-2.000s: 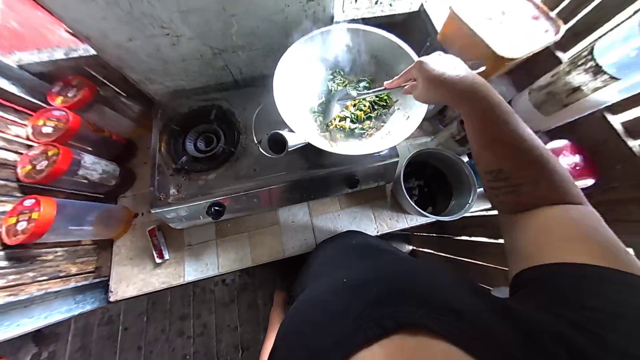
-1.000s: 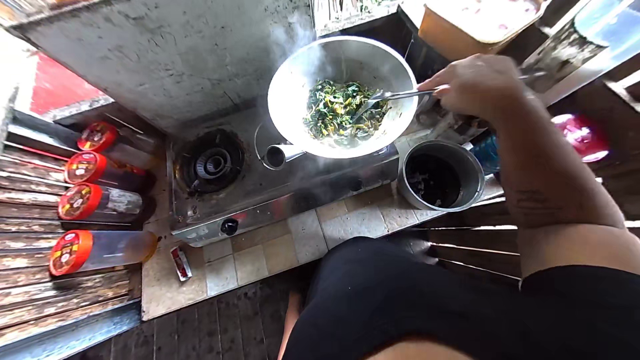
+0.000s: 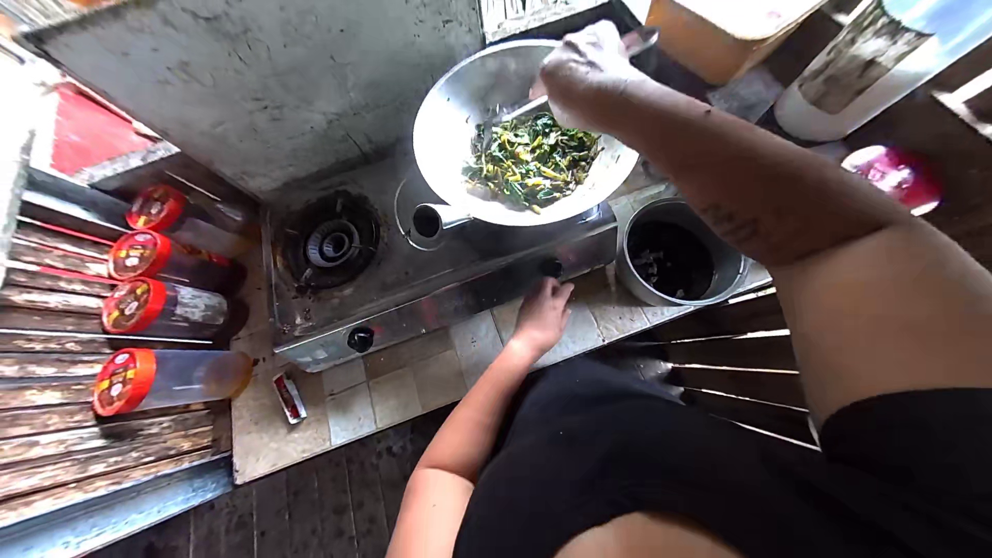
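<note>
My right hand (image 3: 585,74) grips the handle of a metal spatula (image 3: 525,108) over a large wok (image 3: 443,139). The spatula's blade end is down among chopped leafy greens (image 3: 535,159) in the wok. On the right burner of a two-burner gas stove (image 3: 457,291) stands the wok, its hollow handle pointing left. My left hand (image 3: 544,310) is just below the stove's right knob (image 3: 551,267), fingers bent up toward it; whether they touch it I cannot tell. The left burner (image 3: 333,242) is bare, with the left knob (image 3: 360,339) below it.
A metal pot (image 3: 626,267) with dark contents stands right of the stove on the tiled counter (image 3: 418,380). Several red-lidded plastic jars (image 3: 182,381) line the left side. A small red and white packet (image 3: 289,398) lies near the counter's left corner. An orange container (image 3: 690,43) stands behind, upper right.
My left hand has come into view and reached up to the stove's right knob. My right hand, holding the spatula, has moved left over the wok's rim.
</note>
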